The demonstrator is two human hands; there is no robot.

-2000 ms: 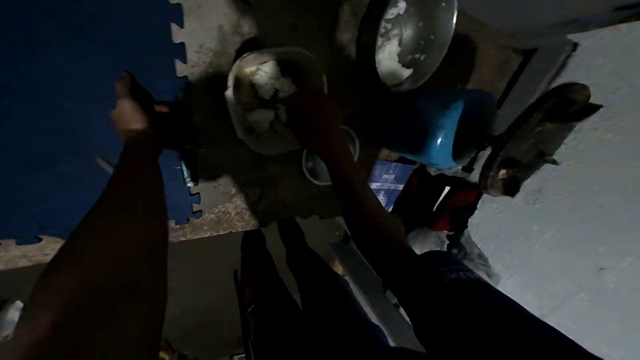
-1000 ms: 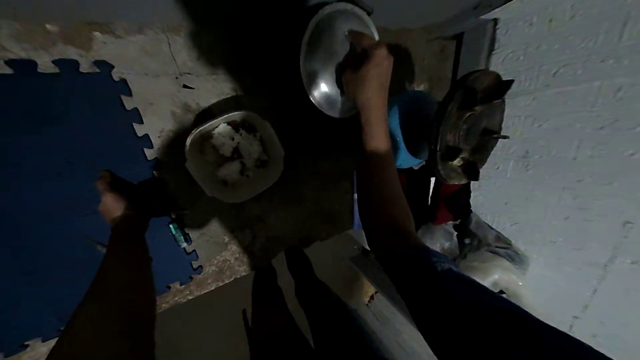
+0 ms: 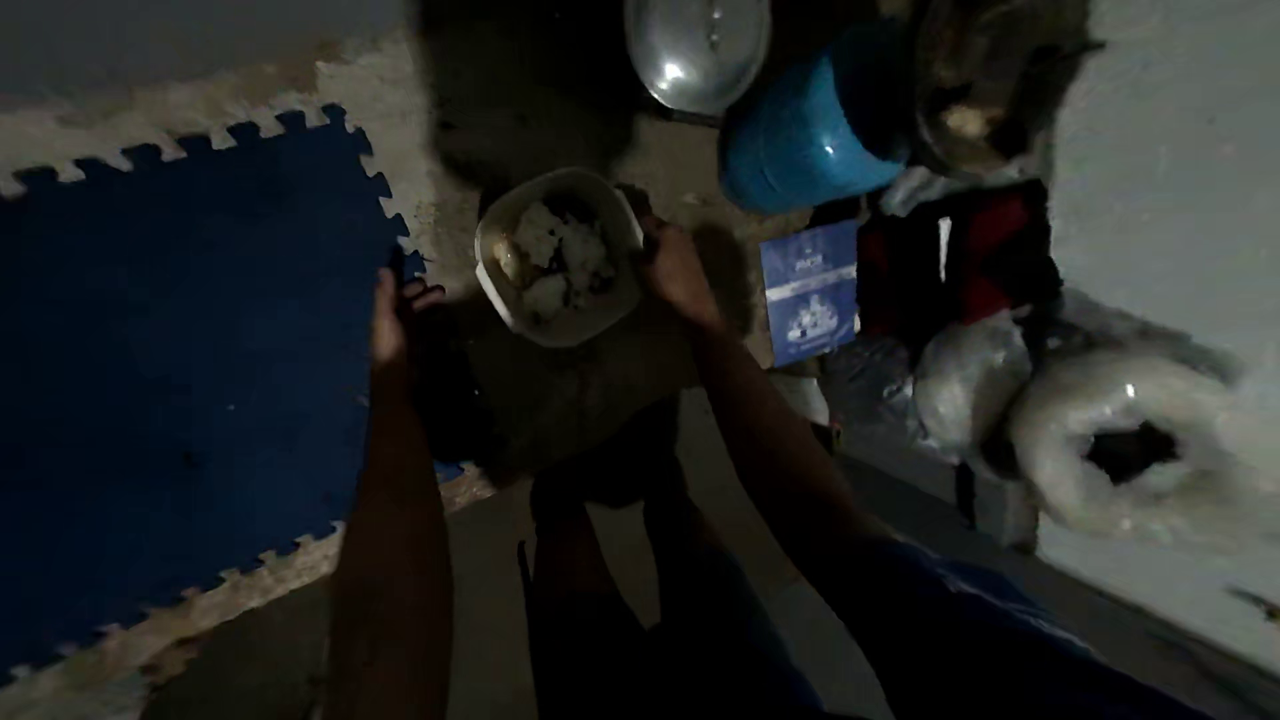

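A pale plastic container (image 3: 484, 262) with white food, which looks like rice, and some darker pieces stands on the dark surface in the middle. My right hand (image 3: 678, 268) has its fingers closed on the container's right rim. Left of the container, over the edge of the blue foam mat, is my left hand (image 3: 396, 318), its fingers apart and nothing seen in them. At the top, a shiny metal lid (image 3: 697, 50) lies with its small handle upward; what is under it is hidden.
To the right are a blue cylindrical container (image 3: 805, 130), a round metal burner or pan (image 3: 985, 90), a blue printed box (image 3: 812, 290), a red and black item (image 3: 985, 250) and bundles in clear plastic (image 3: 1040, 420) by the white wall. The interlocking foam mat (image 3: 200, 350) spans the left.
My right hand was inside the container, then on the metal lid; now it has left the lid and holds the container's rim. The open metal pot with white food is now covered.
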